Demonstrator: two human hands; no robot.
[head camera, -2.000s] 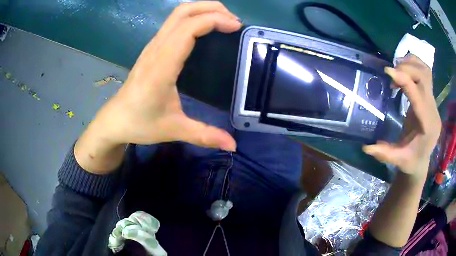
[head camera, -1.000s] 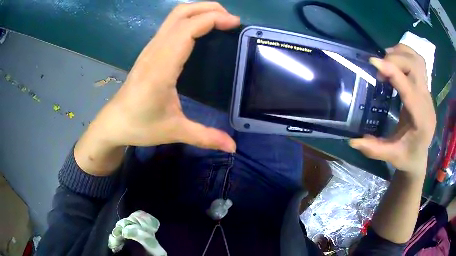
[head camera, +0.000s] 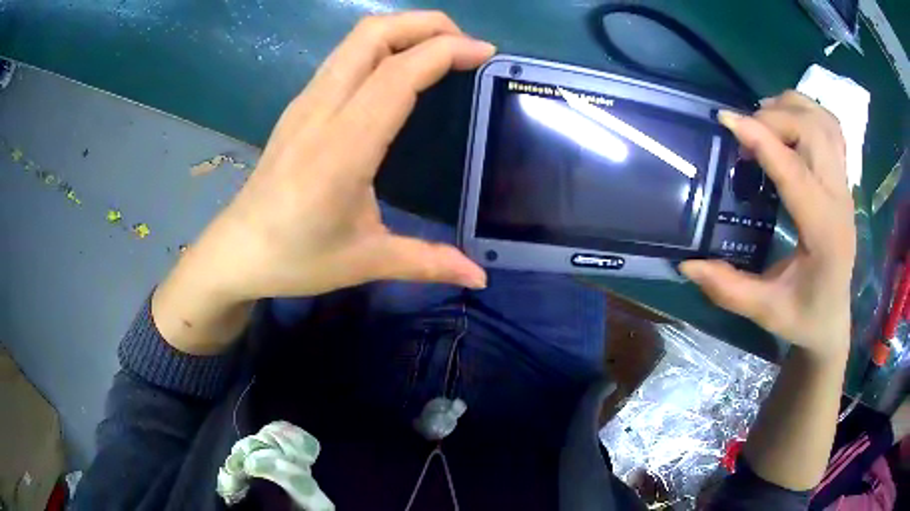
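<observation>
The video speaker (head camera: 624, 261), grey with a black strap loop (head camera: 688, 42), lies on the bench edge above my lap. The clear screen cover (head camera: 599, 170) lies over its display inside the frame, yellowish lettering along the top and white glare across it. My left hand (head camera: 324, 180) has a fingertip and thumb at the unit's two left corners. My right hand (head camera: 803, 215) spans the unit's right part, fingertip on the top edge and thumb on the bottom edge, partly hiding the round control and keys.
A dark green bench top (head camera: 239, 50) surrounds the unit. A white glove-like item (head camera: 848, 100) lies behind my right hand. A red tool (head camera: 891, 319) is at the far right. A crinkled clear plastic heap (head camera: 688, 389) is beside my lap. Grey floor (head camera: 80, 279) shows at left.
The cover has shifted left and down into the unit's frame. My right hand has moved left along the unit. My left fingertip and thumb have closed in to the left corners.
</observation>
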